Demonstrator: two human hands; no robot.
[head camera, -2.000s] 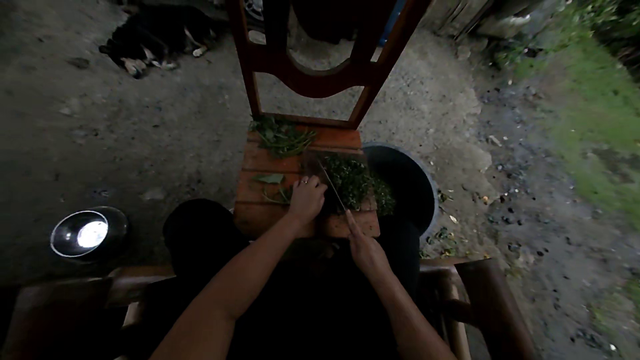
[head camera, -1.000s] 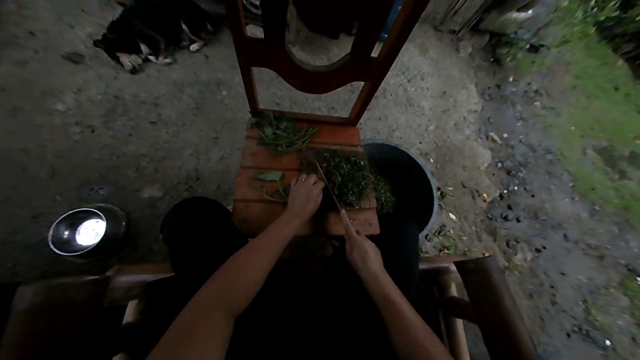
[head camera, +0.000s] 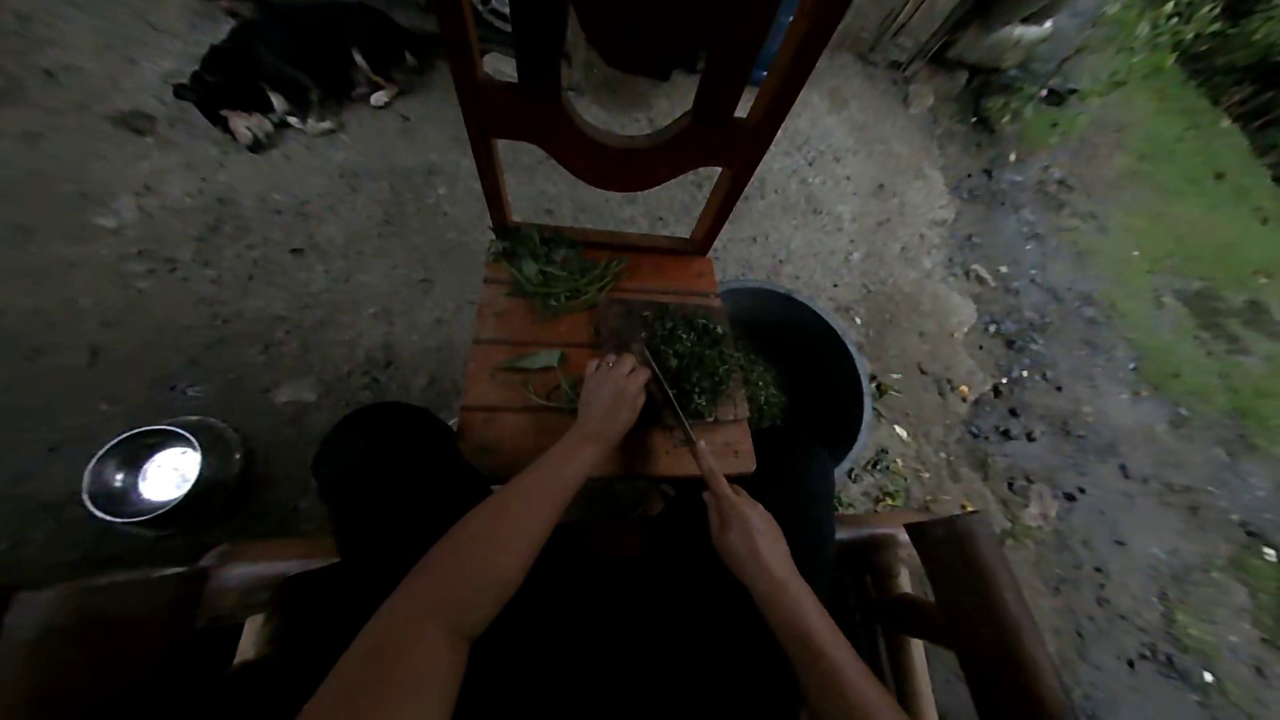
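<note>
My right hand grips the handle of a knife, whose blade points up and left along the edge of a pile of chopped greens. The pile lies on a dark cutting board on the slatted wooden chair seat. Close to the left side of the blade, my left hand rests with fingers bent; greens seem to be under it, mostly hidden. A bunch of leafy stems lies at the seat's back left, and a loose leaf with stems lies left of my hand.
A large dark basin stands right of the seat, partly under its edge, with chopped greens near its left side. The chair back rises beyond the seat. A shiny metal bowl sits on the ground at left; a black dog lies at upper left.
</note>
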